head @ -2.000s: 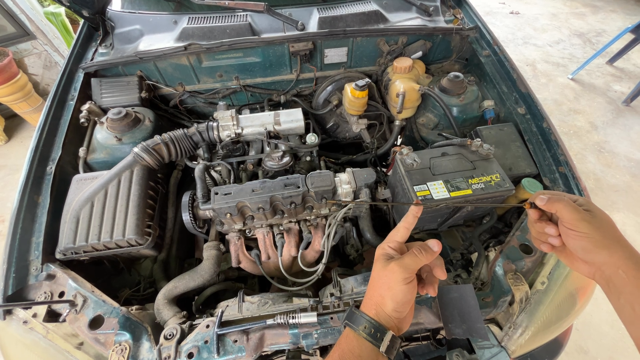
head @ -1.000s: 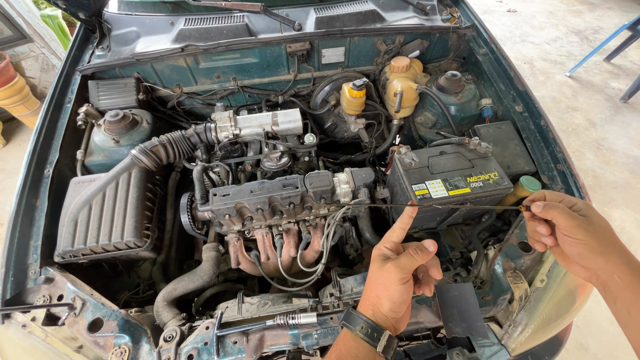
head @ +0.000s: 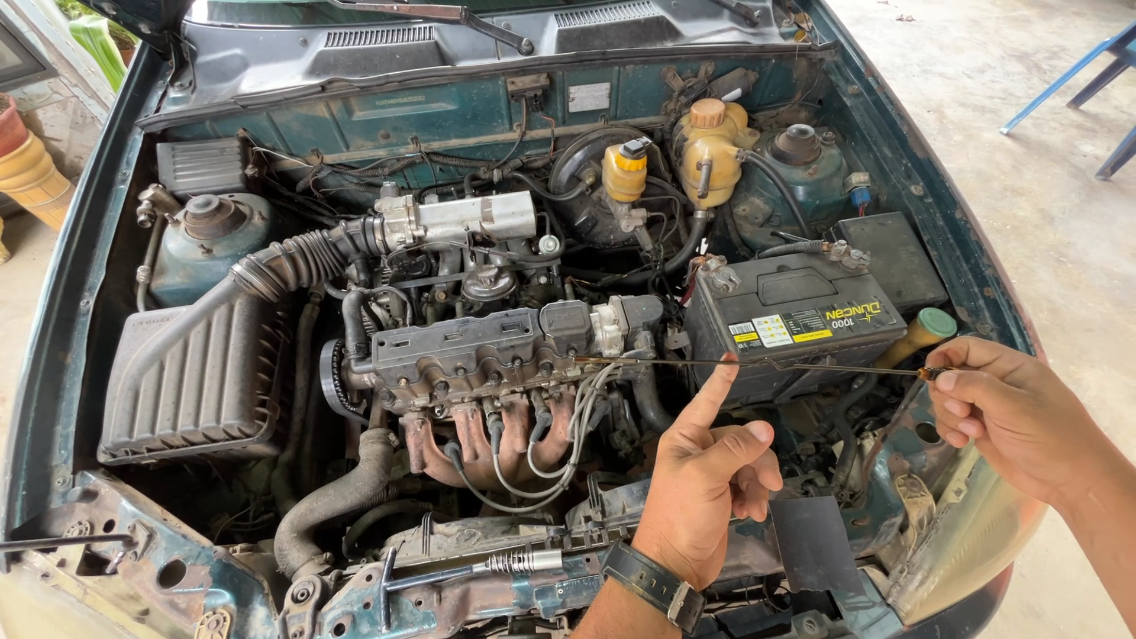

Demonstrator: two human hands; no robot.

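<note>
My right hand pinches the handle end of an engine oil dipstick between thumb and fingers. The thin metal rod lies nearly level across the view, in front of the car battery, and its dark, oily tip reaches left over the edge of the engine's valve cover. My left hand, with a dark watch on the wrist, points its index finger upward; the stained fingertip is at the rod's middle. Its thumb is extended and the other fingers are curled, with nothing gripped in them.
A T-handled spark plug socket wrench lies on the front crossmember. Spark plug wires loop over the rusty exhaust manifold. The ribbed air filter housing is at left; the coolant reservoir and brake fluid reservoir stand at the rear.
</note>
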